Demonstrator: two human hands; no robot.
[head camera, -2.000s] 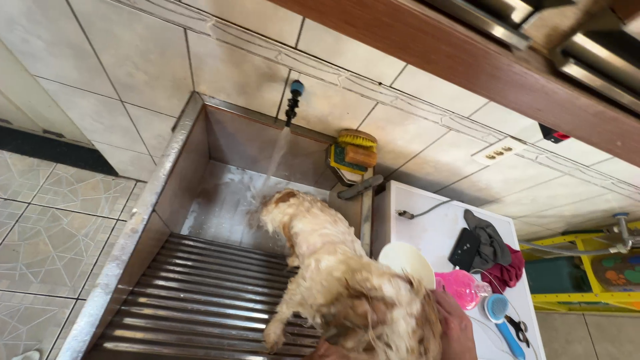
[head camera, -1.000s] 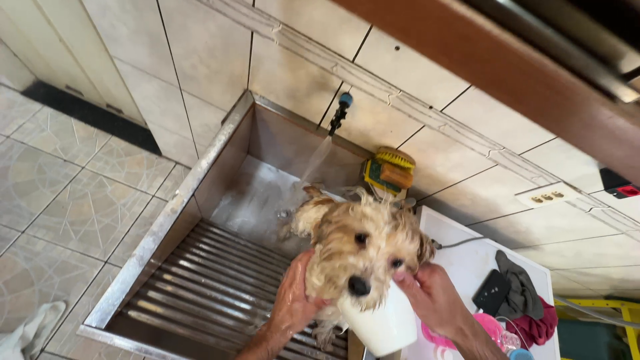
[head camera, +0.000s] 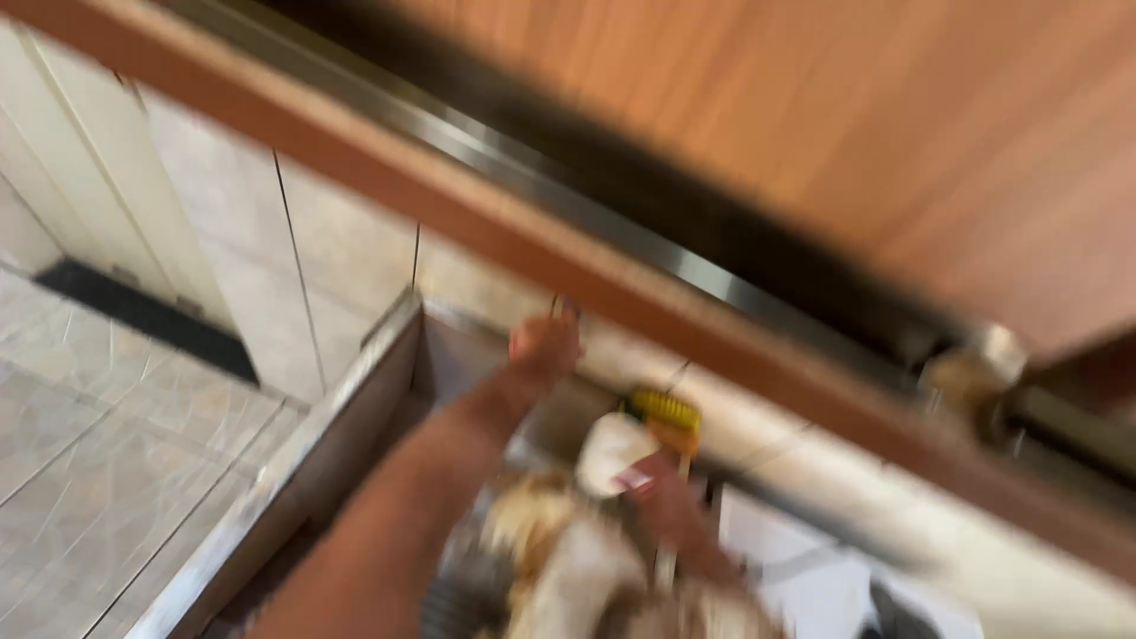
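Note:
My left hand (head camera: 543, 342) reaches to the tap (head camera: 566, 308) on the tiled wall, its fingers around or against it; blur hides the exact grip. A white plastic cup or jug (head camera: 612, 453) is held in my right hand (head camera: 655, 493), above the basin's back right part. Below my hands stands a wet, light-brown and cream dog (head camera: 568, 568) in the metal wash basin (head camera: 311, 461), partly cut off by the bottom edge. The ribbed floor of the basin shows beside the dog.
A wooden shelf edge (head camera: 497, 231) crosses above the basin, close over my hands. Behind the cup sits a yellow brush (head camera: 667, 410). On the right is a white table (head camera: 790, 541) with a dark cloth (head camera: 896, 612). Floor tiles (head camera: 115, 461) lie at left.
My left hand has left the dog's head and moved to the tap. The white cup, earlier below the dog's muzzle, is now raised in my right hand. The view has swung toward the shelf.

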